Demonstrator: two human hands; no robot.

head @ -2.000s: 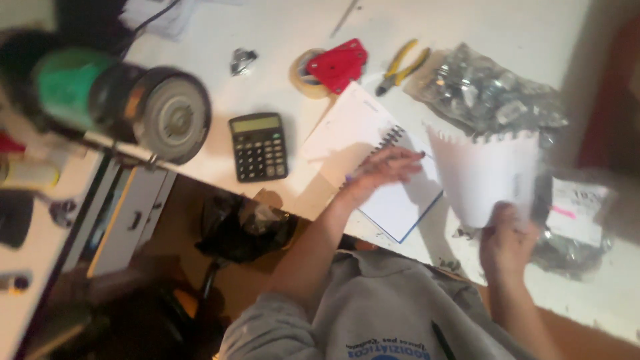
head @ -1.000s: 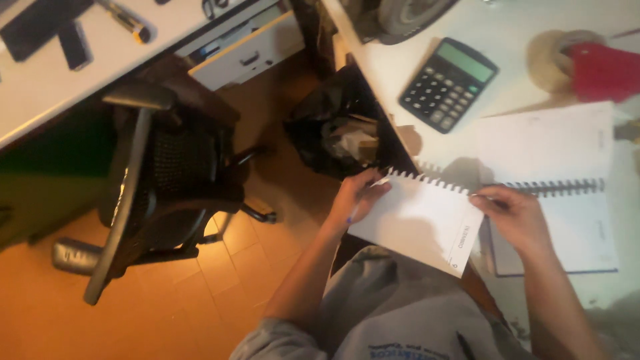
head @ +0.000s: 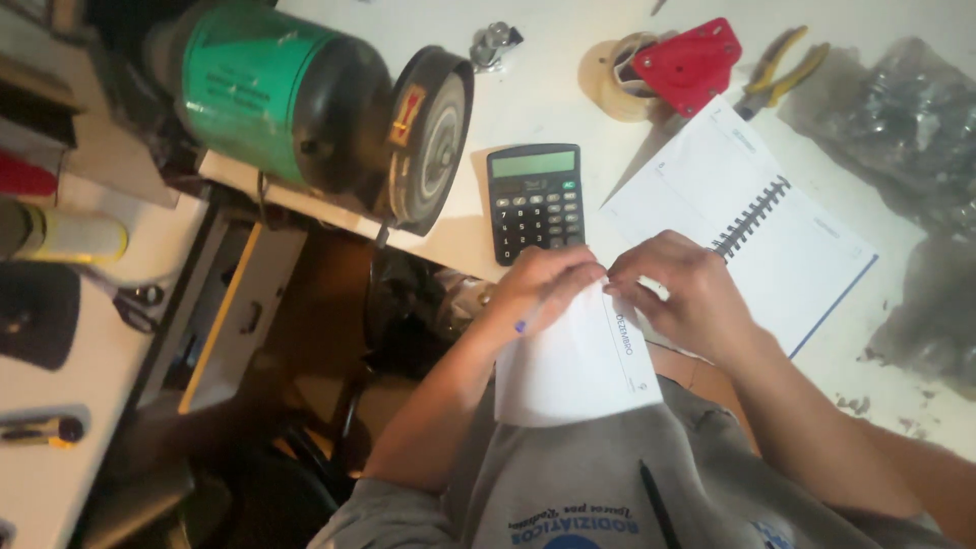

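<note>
My left hand (head: 545,293) grips the upper edge of white printed planner sheets (head: 572,366), with a pen, its blue end showing, held against the palm. At the same edge, the thumb and fingertips of my right hand (head: 679,293) pinch the corner of the sheets. The sheets hang over my lap, in front of the grey shirt. A spiral-bound planner (head: 793,282) lies open on the white table, just beyond my right hand. Directly above my left hand is a black calculator (head: 536,202); the fingers hide its lower edge.
A green and black bench grinder (head: 305,107) stands at the table's left edge. Farther back lie a tape roll (head: 629,84), a red metal piece (head: 690,65), yellow-handled pliers (head: 785,72) and a metal part (head: 494,46). Plastic bags of parts (head: 923,130) are at right, an open drawer (head: 229,305) at left.
Both hands have come close together at the sheets' upper edge; one second ago they were apart along it. The spiral-like holes along that edge are now hidden. The view has swung back toward the table.
</note>
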